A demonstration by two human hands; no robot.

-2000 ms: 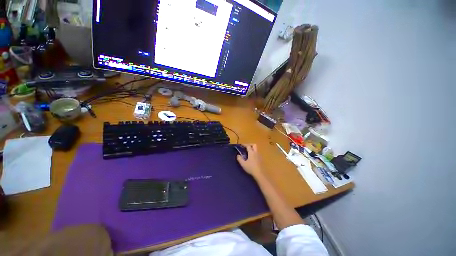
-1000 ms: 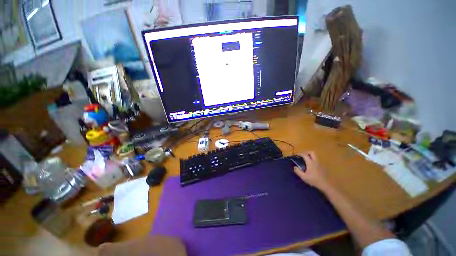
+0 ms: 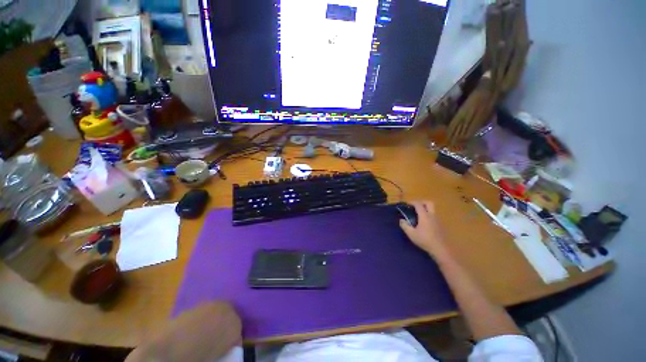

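Note:
My right hand (image 3: 423,230) rests over a small dark mouse (image 3: 406,213) at the upper right of the purple desk mat (image 3: 227,244). The fingers are curled around the mouse. My left hand is not in view. A tan rounded shape, perhaps a knee or an arm, covers the mat's lower left corner. A long black keyboard (image 3: 308,198) lies along the mat's top edge. A dark flat smartphone (image 3: 289,269) lies on the mat. The monitor (image 3: 241,63) behind shows a white page between dark panels.
Left of the mat are a white paper sheet (image 3: 149,237), an idle black mouse (image 3: 192,203), a dark brown cup (image 3: 97,281), a tissue box (image 3: 106,189) and a glass jar (image 3: 42,205). A grey-white jointed stand (image 3: 350,150) lies under the monitor. Driftwood (image 3: 489,78) and loose papers (image 3: 542,258) are at right.
The camera view swung left, then tilted down again, so more of the desk's left side shows. My right hand stays on the mouse. The smartphone has not visibly moved on the mat.

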